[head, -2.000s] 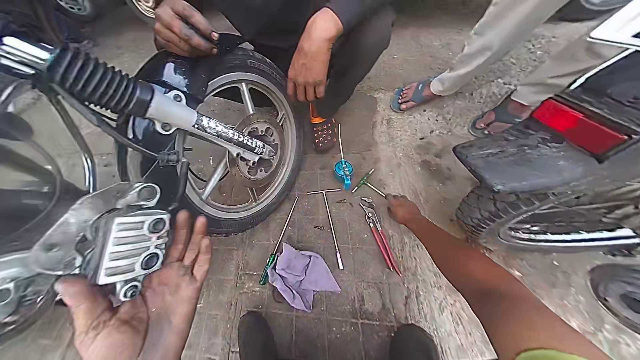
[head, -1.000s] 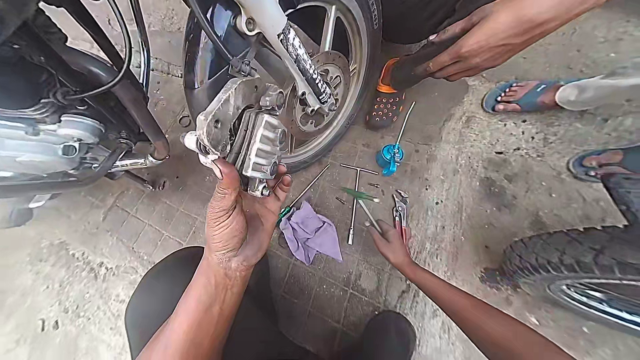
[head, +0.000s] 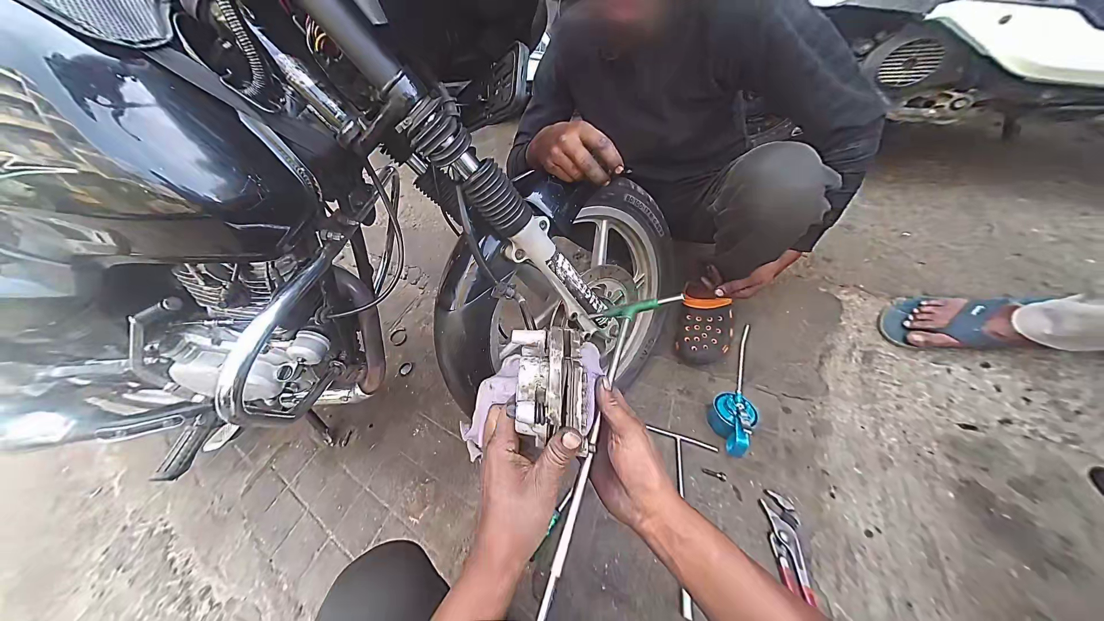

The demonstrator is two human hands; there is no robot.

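In my left hand [head: 517, 474] is a motorcycle brake caliper [head: 552, 384], its ribbed metal body upright between thumb and fingers. A lilac cloth [head: 490, 407] lies behind and against the caliper. My right hand [head: 632, 457] is at the caliper's right side and holds a long T-handle wrench with a green grip [head: 636, 308], its shaft running down past the caliper. Just beyond stand the fork leg [head: 573, 278] and front wheel [head: 660, 250] of a motorcycle.
Another T-handle wrench [head: 680, 500], a small bolt [head: 714, 474], red-handled pliers [head: 787, 543] and a blue round container [head: 733, 418] are on the pavement. A co-worker [head: 690, 103] squats behind the wheel. At right is another person's sandalled foot [head: 949, 323]. The motorcycle's engine [head: 250, 366] is at left.
My right hand has come from the tools on the ground to the caliper, with the green-gripped wrench in it. The lilac cloth, on the ground before, is now against the caliper. The view has swung.
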